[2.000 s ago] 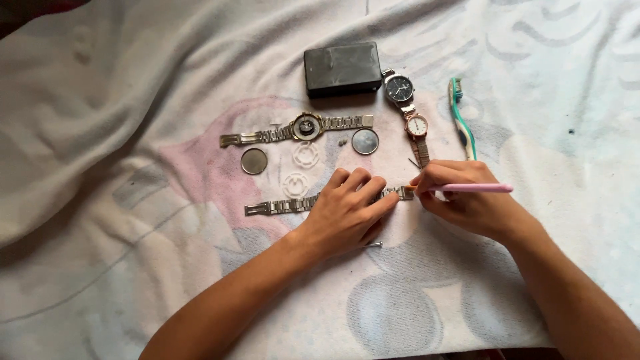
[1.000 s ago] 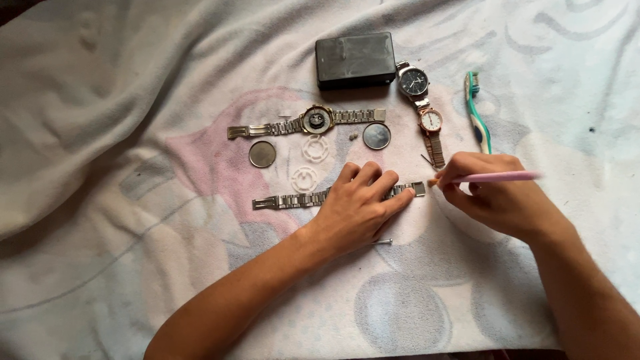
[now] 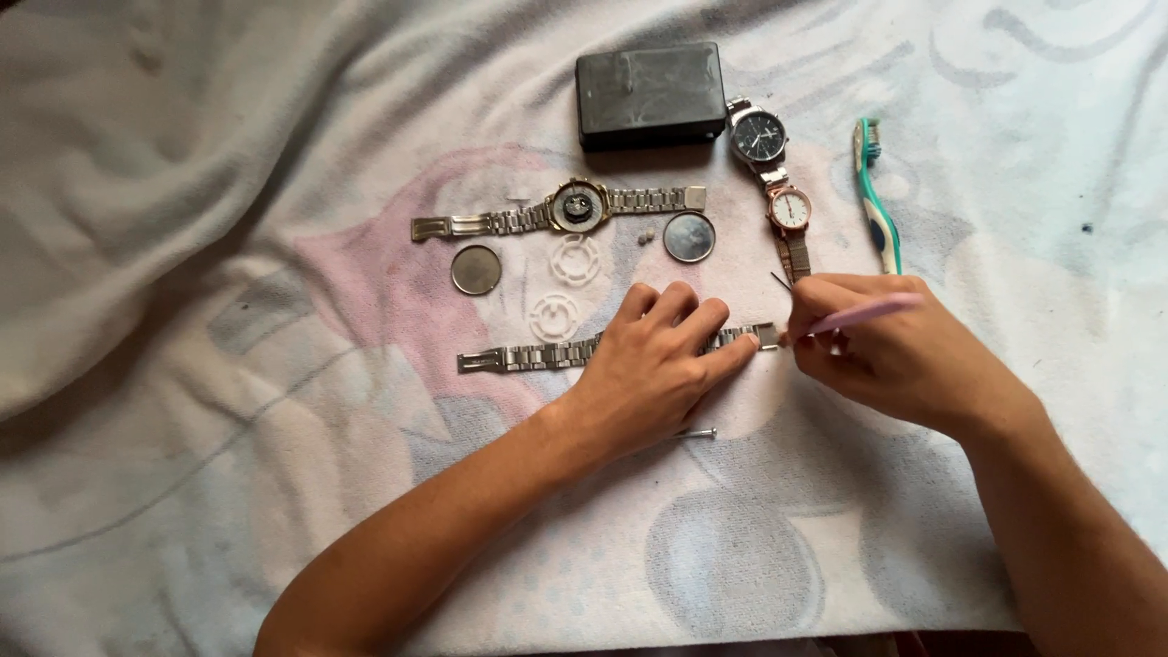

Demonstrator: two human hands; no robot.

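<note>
My left hand point(image 3: 659, 365) lies over the middle of a metal-link watch bracelet point(image 3: 552, 354), pressing it on the cloth; whatever lies under the palm is hidden. In my right hand point(image 3: 881, 351) is a slim pink-handled tool point(image 3: 867, 312), its tip at the clasp end of the bracelet. Above lies a second metal watch point(image 3: 578, 206) with its back off and the inside showing. Near it rest a round case back point(image 3: 476, 270), another shiny one point(image 3: 689, 237), two white plastic rings point(image 3: 575, 261) and tiny round bits point(image 3: 646, 237).
A black box point(image 3: 650, 94) stands at the top. Beside it lie a black-dial watch point(image 3: 757, 137) and a rose-gold watch point(image 3: 789, 209). A green and white toothbrush point(image 3: 878, 205) is at the right, a small metal pin point(image 3: 701, 432) below my left hand. The blanket point(image 3: 182, 365) has folds at left.
My right hand has shifted slightly with the pink tool, whose tip stays around the bracelet's clasp end. My left hand keeps its place on the bracelet.
</note>
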